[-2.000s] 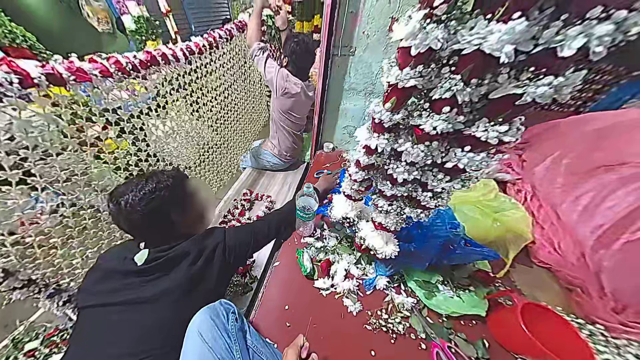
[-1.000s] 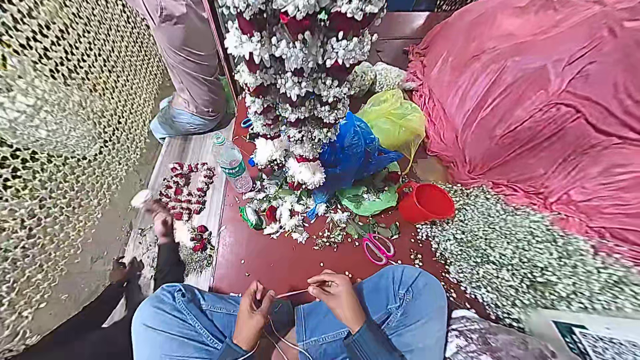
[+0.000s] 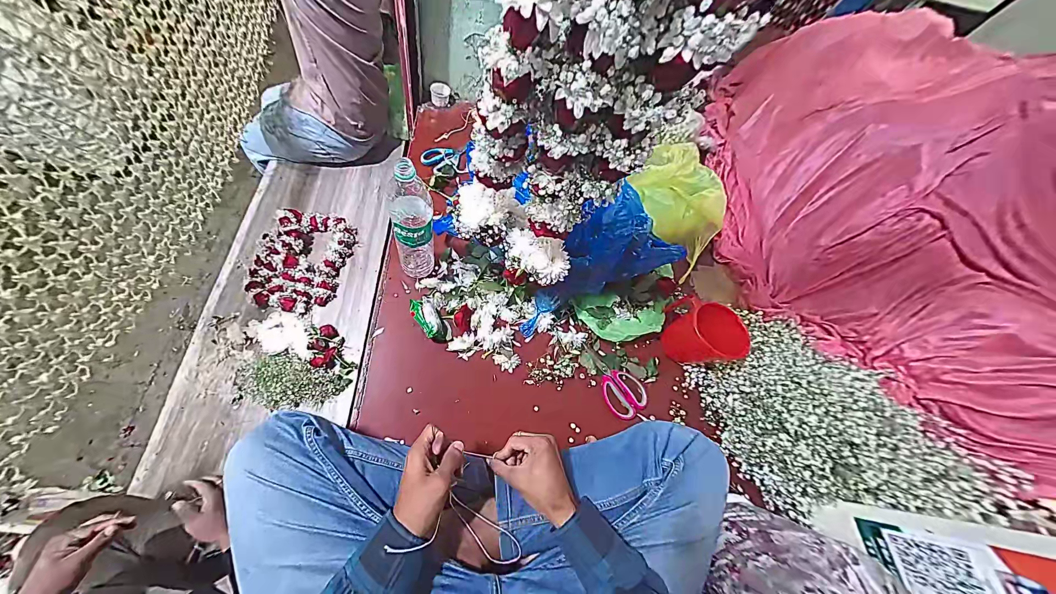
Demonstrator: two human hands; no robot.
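Observation:
Above my crossed legs in blue jeans, my left hand (image 3: 427,478) and my right hand (image 3: 535,469) pinch a thin white string (image 3: 477,454) stretched between them. Its slack hangs in a loop over my lap, and one end lies by my left wrist. Pink-handled scissors (image 3: 624,394) rest on the red surface (image 3: 462,396) just beyond my right knee. Past them are loose white and red flowers (image 3: 487,326), a green packet (image 3: 429,320), and a tall garland of white flowers and red roses (image 3: 569,124).
A plastic bottle (image 3: 412,221) stands left of the flowers. A red mug (image 3: 706,332), small white blossoms (image 3: 825,421) and pink cloth (image 3: 891,190) are to the right. A coiled garland (image 3: 301,260) lies on the left ledge. Another person's hands (image 3: 78,549) show at lower left; someone kneels (image 3: 330,99) farther back.
The view has swung down and right since two seconds ago. The co-worker's hand, over the left ledge one second ago, has drawn back to the lower left. My hands still hold the string.

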